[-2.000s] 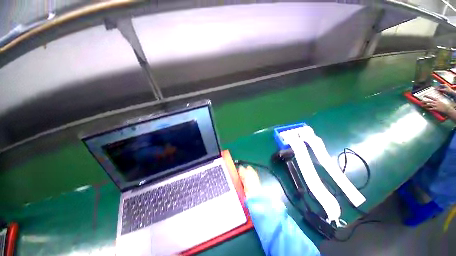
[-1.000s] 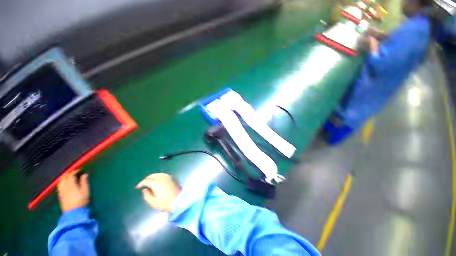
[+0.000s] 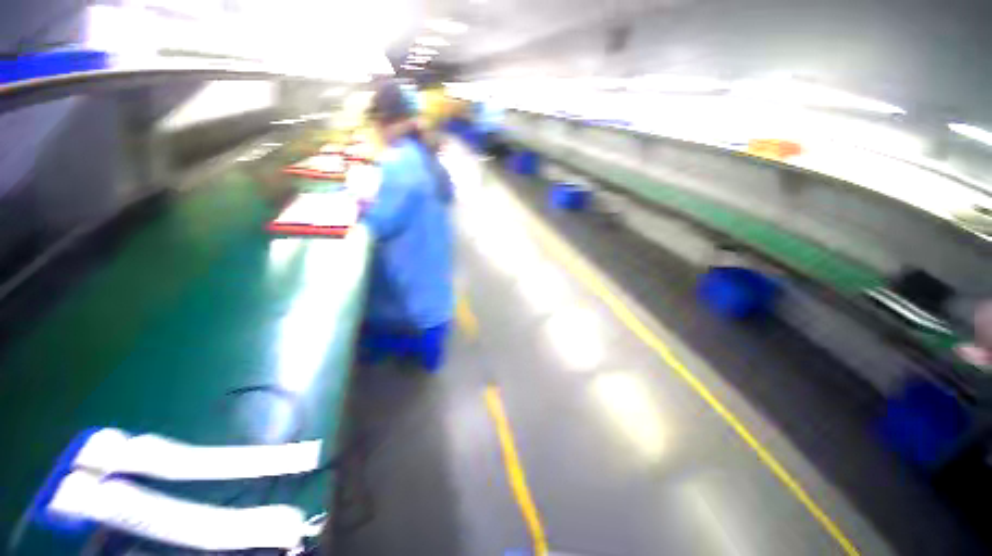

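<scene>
No hand of mine is in the picture. Nearest in front, at the lower left, two white label strips (image 3: 180,513) lie on the green bench (image 3: 163,326). They come out of a small blue box (image 3: 57,487) at the bench's left part. A thin dark cable (image 3: 252,391) curves on the bench behind the strips. A dark thing under the near strip is cut off by the bottom edge. The view is blurred.
A person in a blue smock (image 3: 419,234) is at the bench edge ahead, by a red tray (image 3: 315,229) with a pale item on it. A grey aisle with yellow lines (image 3: 511,467) runs to the right. Blue bins (image 3: 738,291) stand along another bench (image 3: 783,248).
The view has swung right and up along the line. My hands and the laptop have left the picture. The strips and blue box now show at the lower left.
</scene>
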